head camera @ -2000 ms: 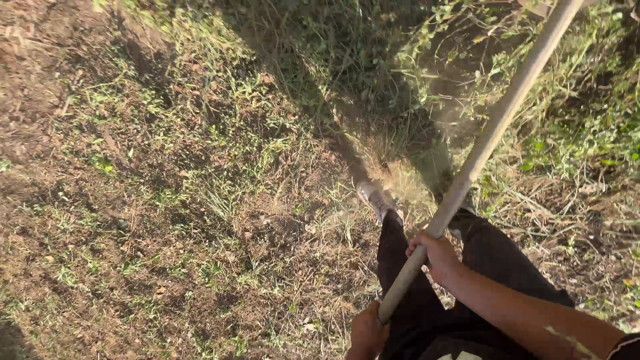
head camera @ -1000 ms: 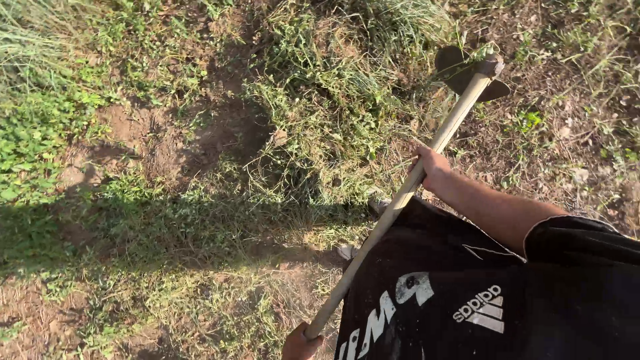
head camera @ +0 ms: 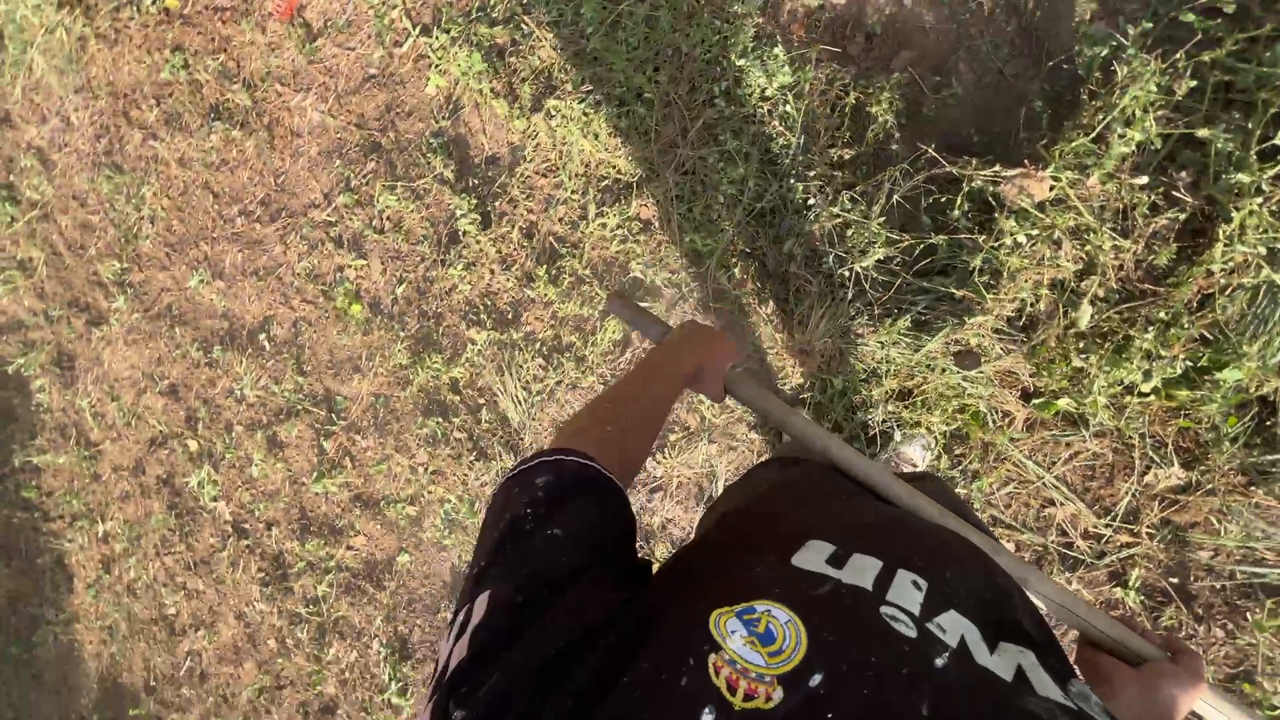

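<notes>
A long wooden hoe handle [head camera: 850,455] runs slantwise across my black shirt, from the centre to the lower right corner. My left hand [head camera: 712,355] is closed around it near its blunt upper end, with the forearm stretched forward. At the lower right, my right hand [head camera: 1142,680] grips the shaft beside my shirt. The shaft passes beyond the picture edge there, so the metal head is out of view. Under the handle lies the front of my shirt [head camera: 880,640], with pale lettering and a round crest.
Dry, patchy soil with short weeds [head camera: 250,330] spreads over the left side. Thicker green weeds and cut-looking stalks [head camera: 1000,270] cover the right. A dark shadow [head camera: 690,150] crosses the top middle. A small red thing [head camera: 286,10] lies at the top edge.
The metal head, visible at the upper right one second ago, is out of view. My left hand has come up from the lower edge to the centre. The view has swung strongly.
</notes>
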